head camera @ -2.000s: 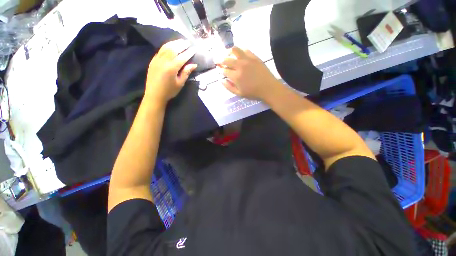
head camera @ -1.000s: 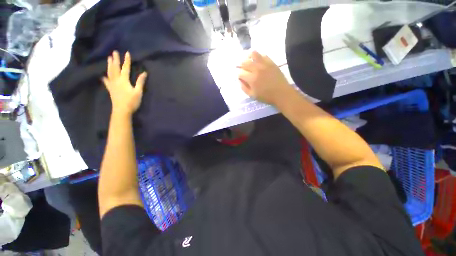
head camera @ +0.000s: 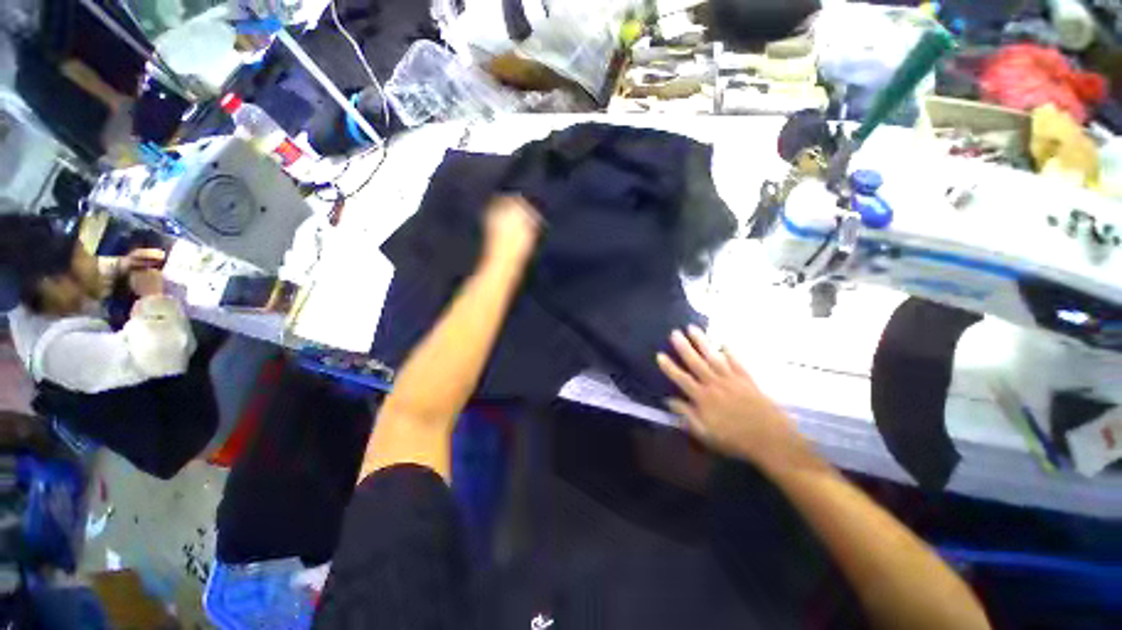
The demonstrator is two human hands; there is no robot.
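Observation:
The part-sewn garment [head camera: 603, 246] of black and navy cloth lies bunched on the table, left of the sewing machine [head camera: 935, 277]. My left hand [head camera: 509, 231] is closed on the garment's left part, somewhat blurred. My right hand [head camera: 720, 388] rests with fingers spread at the garment's lower right edge. The curved black piece [head camera: 917, 388] lies apart on the table, right of my right hand. The needle area [head camera: 827, 265] is right of the garment, with no cloth seen under it.
Pens [head camera: 1027, 421] and a label card [head camera: 1098, 441] lie at the right. Another person [head camera: 105, 320] sits at the left beside a white machine [head camera: 222, 203]. A bottle [head camera: 261, 129], clear plastic and stacked pieces [head camera: 769, 80] are behind. A blue basket [head camera: 261, 591] is on the floor.
The view has swung left and up. The garment now lies bunched away from the needle. My left hand has gone from spread flat to closed on cloth; my right hand has moved from the needle to the garment's edge.

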